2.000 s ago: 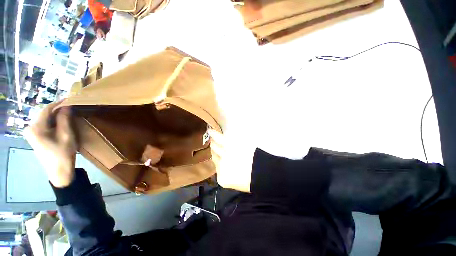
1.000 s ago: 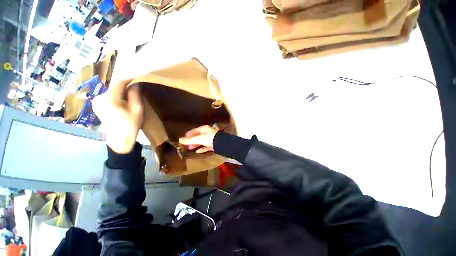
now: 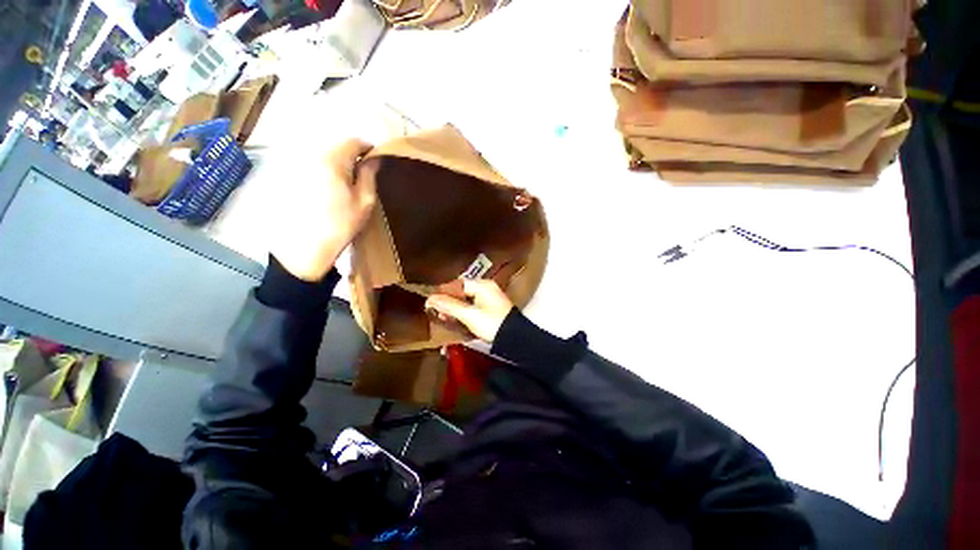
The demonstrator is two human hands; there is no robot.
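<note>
An open tan-brown bag body (image 3: 451, 220) is held at the table's near left edge, its dark brown inside facing me. My left hand (image 3: 342, 213) grips its left rim. My right hand (image 3: 475, 309) is at the near side of the opening, its fingers on the edge of the inner slip pocket (image 3: 421, 287). A small white label (image 3: 476, 268) shows inside, just above my right fingers. A small gold metal fitting (image 3: 522, 201) shows at the right rim. Thread snips (image 3: 674, 254) lie on the white table right of the bag, with a thin dark cord trailing right.
A tall stack of tan bag pieces (image 3: 763, 118) stands at the table's far right. A blue plastic basket (image 3: 204, 177) with brown pieces is at the far left. A grey cabinet (image 3: 140, 274) borders the table's left side. A grey-beige bag piece (image 3: 352, 41) lies at the far left part of the table.
The bag now appears smaller and further right. My right hand, earlier mostly hidden at the rim, has moved to the inner pocket. More of the stack and basket shows as the view shifted.
</note>
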